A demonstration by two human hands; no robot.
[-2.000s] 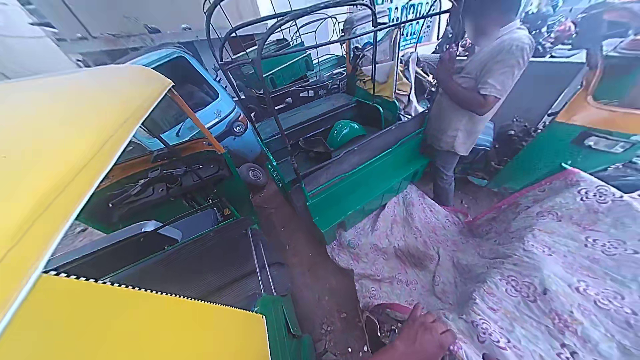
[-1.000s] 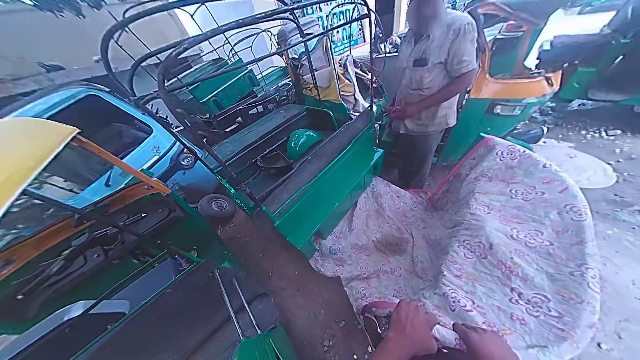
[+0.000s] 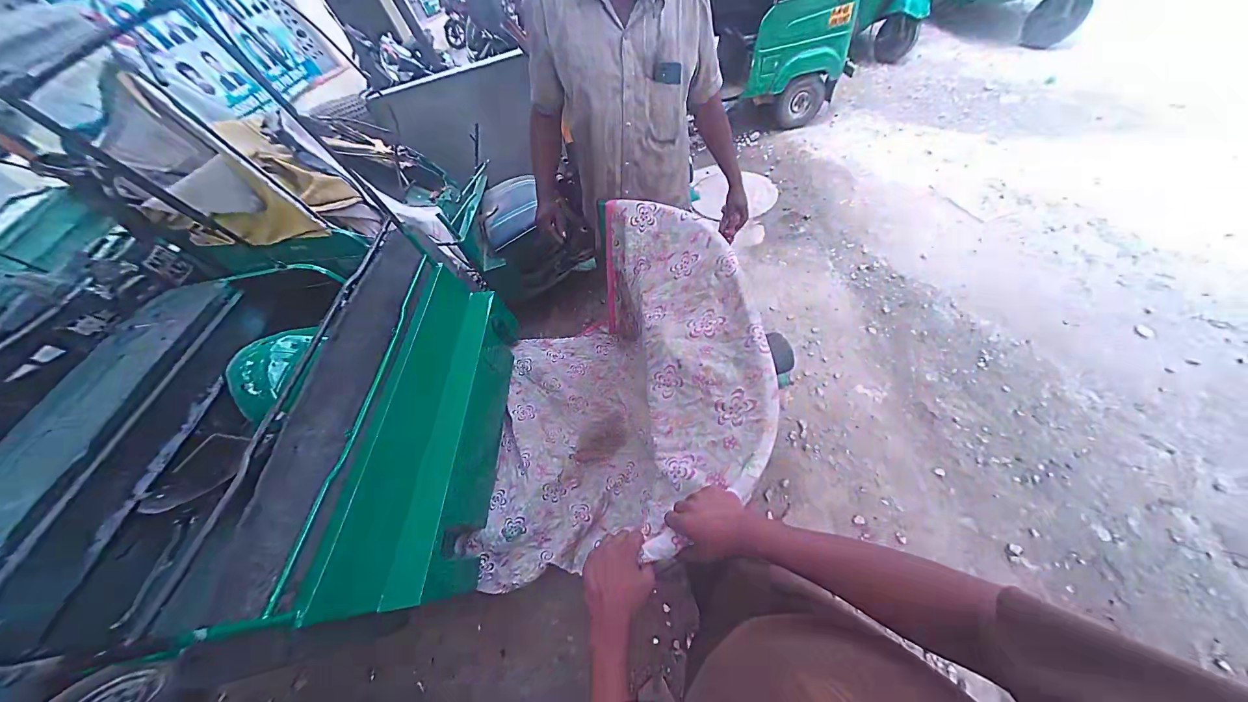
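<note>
A pale cloth with a pink and purple flower print (image 3: 585, 429) spreads on the ground, and its right part is raised in a curved fold. My left hand (image 3: 619, 575) grips the cloth's near edge. Close to its right, my right hand (image 3: 715, 522) is closed on the gathered border at the foot of the fold. Another person (image 3: 634, 107) in a light shirt stands at the far end; that person's hand (image 3: 734, 210) is by the upper right edge of the cloth, and whether it holds it I cannot tell.
The green side panel of an open-framed vehicle (image 3: 409, 468) runs along the left of the cloth, with a green rounded object (image 3: 268, 375) inside. Gravelly ground (image 3: 877, 390) lies to the right. A green auto rickshaw (image 3: 799, 49) stands at the back.
The view has swung right. Both my hands now hold the cloth; two seconds ago only one hand showed at its edge. The cloth's right side has been lifted and folded inward.
</note>
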